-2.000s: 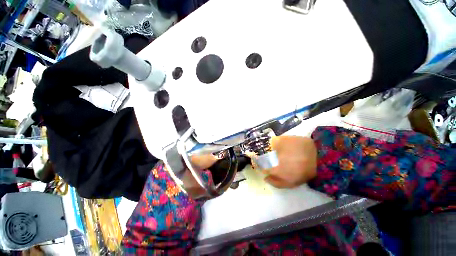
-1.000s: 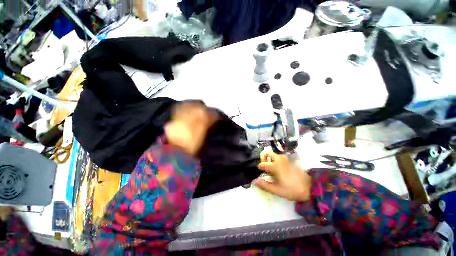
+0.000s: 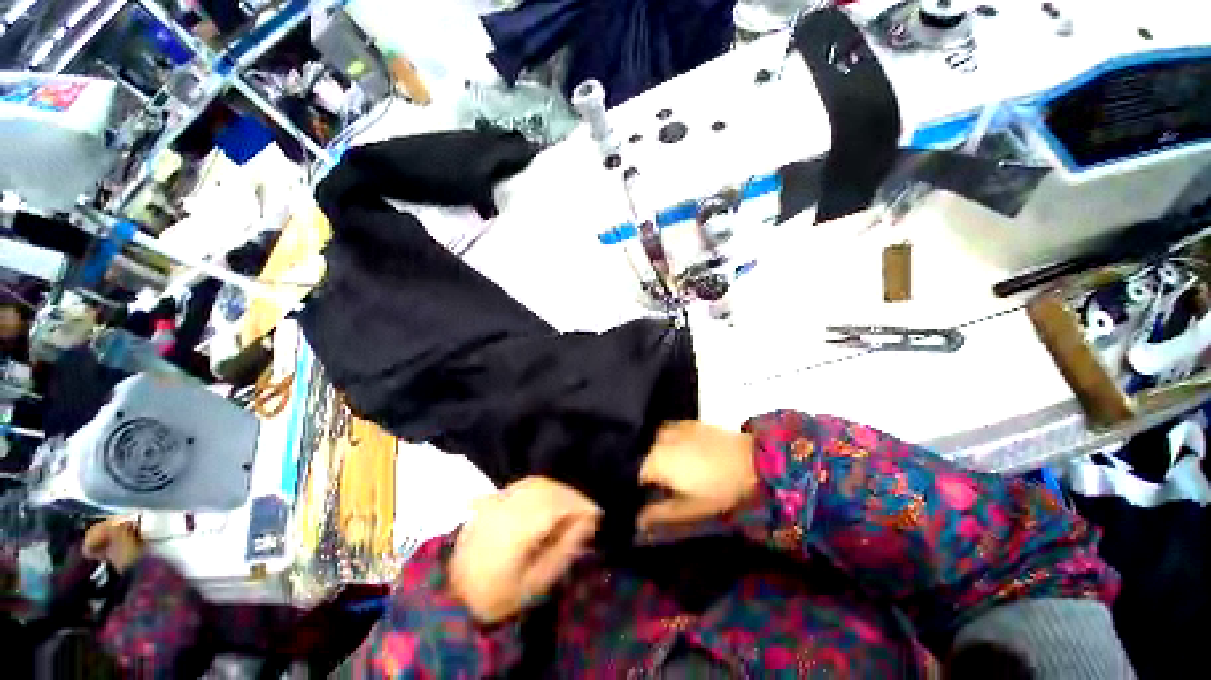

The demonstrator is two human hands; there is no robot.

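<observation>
Black trousers (image 3: pixel 465 339) lie on the white machine table, left of and in front of the needle area (image 3: pixel 684 286), with one end of the cloth close to it. My left hand (image 3: pixel 522 542) and my right hand (image 3: pixel 697 476) hold the near part of the cloth at the table's front edge, close to my body. The fingers of both hands are bent on the black cloth and partly blurred. The part of the cloth between and below the hands is dark and hard to make out.
Thread snips (image 3: pixel 896 339) and a small brown tab (image 3: pixel 898 271) lie right of the needle. A black cloth band (image 3: pixel 850 120) hangs over the machine head. A parts tray (image 3: pixel 1082 359) is at the right. Orange-handled scissors (image 3: pixel 272 393) and a grey fan box (image 3: pixel 157 445) are left. Another person's hand (image 3: pixel 113 542) shows lower left.
Both hands have moved from the needle area toward my body with the cloth, the left also rightward. The trousers now reach the table's front edge. The view has shifted and shows more of the right side.
</observation>
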